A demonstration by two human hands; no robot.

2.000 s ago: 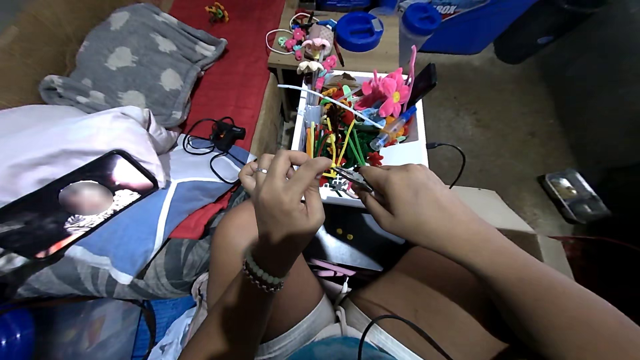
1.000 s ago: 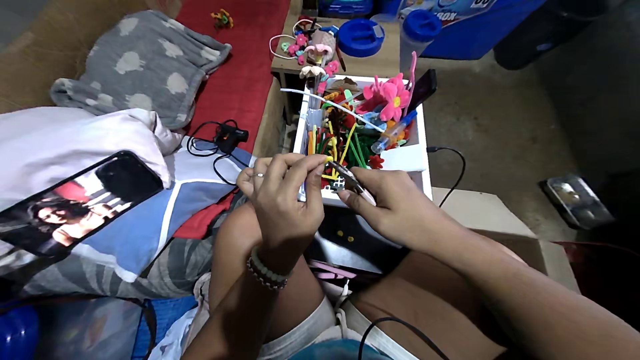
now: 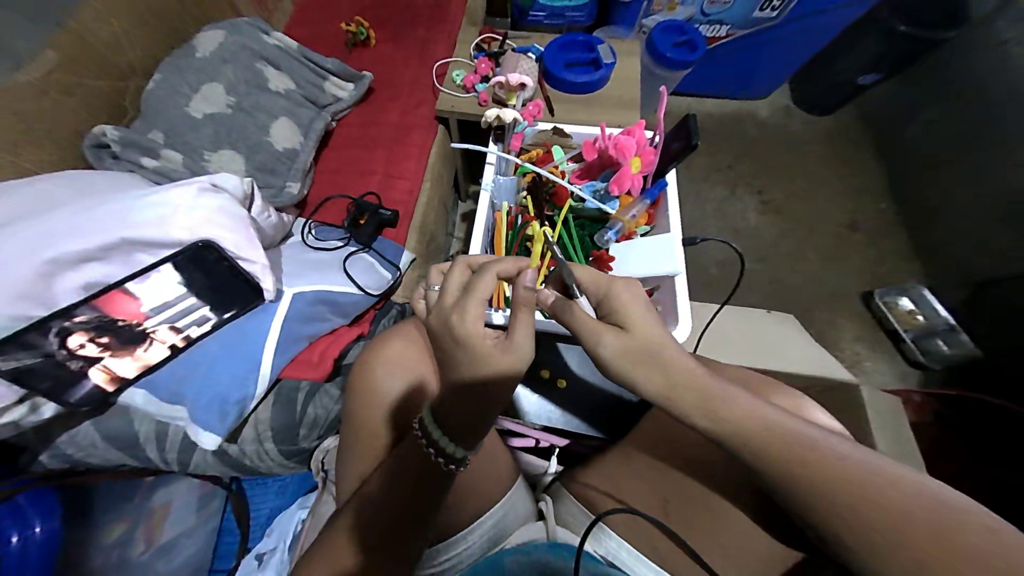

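My left hand pinches a yellow pipe cleaner piece between thumb and fingertips. In my right hand is a slim metal tool, perhaps tweezers or small scissors, its tip touching or close to the yellow piece. Both hands are above the near edge of a white plastic tray. Inside the tray lie green, red, orange and yellow pipe cleaners, a pink fuzzy flower and a clear, blue-capped pen or tube. A long white pipe cleaner crosses it.
A phone showing a video leans on bedding at left, near a black cable. Behind the tray, a small wooden table holds a blue lid and pink craft flowers. A dark flat surface with small yellow bits lies across my lap.
The metal tool has turned in my right hand, its tip now pointing up by the yellow piece. More of that piece stands up above my left fingertips. The picture on the phone has changed.
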